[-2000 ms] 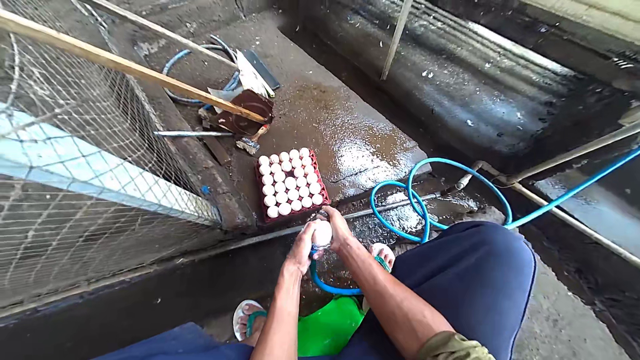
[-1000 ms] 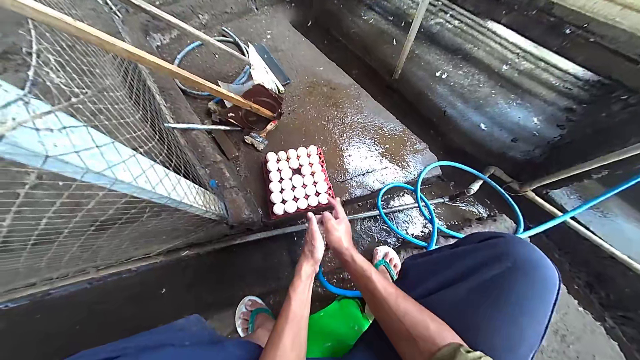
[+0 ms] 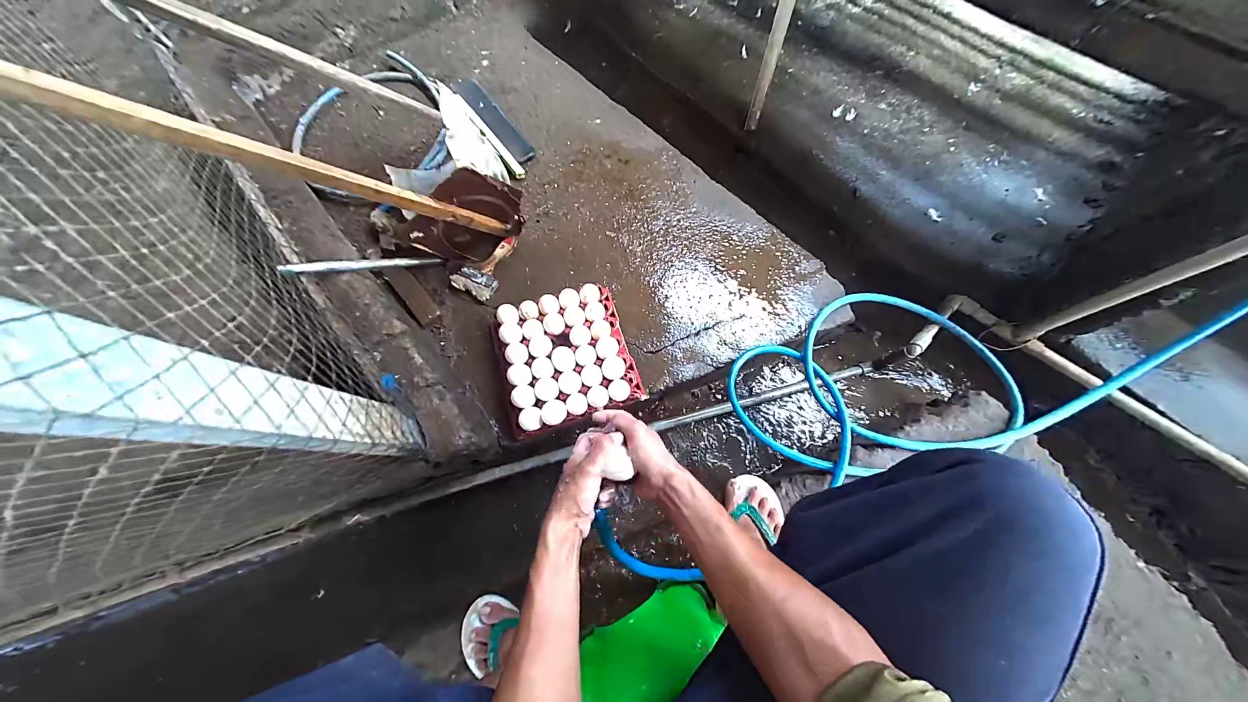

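My left hand [image 3: 582, 475] and my right hand [image 3: 639, 450] meet just below a red plastic egg tray [image 3: 632, 375]. Between them is a white egg [image 3: 618, 462], partly covered by fingers. The left hand wraps around it, while the right hand lies against its upper side. White eggs [image 3: 563, 359] stand in rows in the tray, with a gap near the middle and bare cups along the right edge. A blue hose [image 3: 639, 564] runs up to below my hands, where its end is hidden.
Blue hose loops [image 3: 829, 390] lie right of my hands over a metal pipe [image 3: 741, 402]. Wire netting [image 3: 185, 283] borders the left side. Beyond the tray are a brown dustpan-like piece [image 3: 478, 200] on a wooden pole [image 3: 244, 148] and wet concrete [image 3: 702, 263]. A green object [image 3: 653, 639] lies between my legs.
One second ago my hands were apart near the tray's lower edge, with no egg seen between them; now they are together around an egg. Two seconds ago they also held an egg.
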